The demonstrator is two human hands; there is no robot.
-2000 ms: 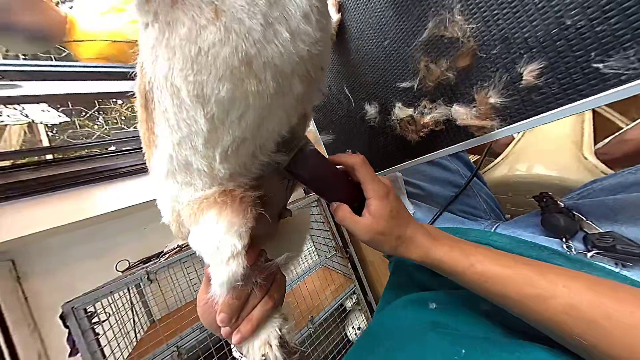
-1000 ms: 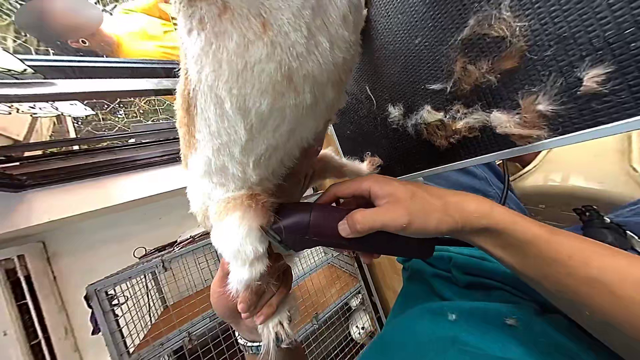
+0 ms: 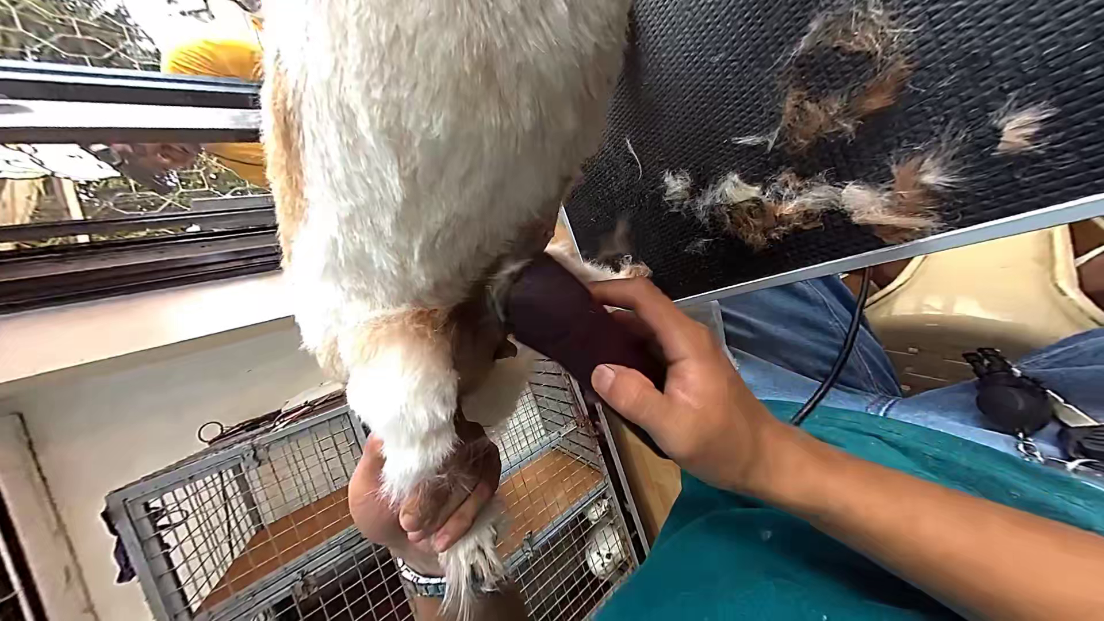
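Observation:
A white-and-tan furry animal, apparently a dog (image 3: 448,147), fills the upper middle of the view; its head is not seen. My right hand (image 3: 681,388) grips dark purple electric hair clippers (image 3: 578,319), whose head lies against the fur on the inner side of the leg, so the blade is hidden. Lower left of it, my left hand (image 3: 423,509) is closed around the lower part of that leg (image 3: 405,405), with the paw (image 3: 473,561) sticking out below the fingers. A black cord (image 3: 841,362) shows beyond my right wrist.
Clumps of cut fur (image 3: 776,207) lie on a black textured grooming table (image 3: 707,112) with a metal edge. A wire cage (image 3: 285,517) stands below. At left is a window (image 3: 129,112), a person in yellow (image 3: 211,60) beyond it. A beige plastic chair (image 3: 975,302) is at right.
One second ago the clippers lay nearly level with their head against the front of the leg; now they are tilted, with the head higher, at the inner leg. My left hand still holds the leg.

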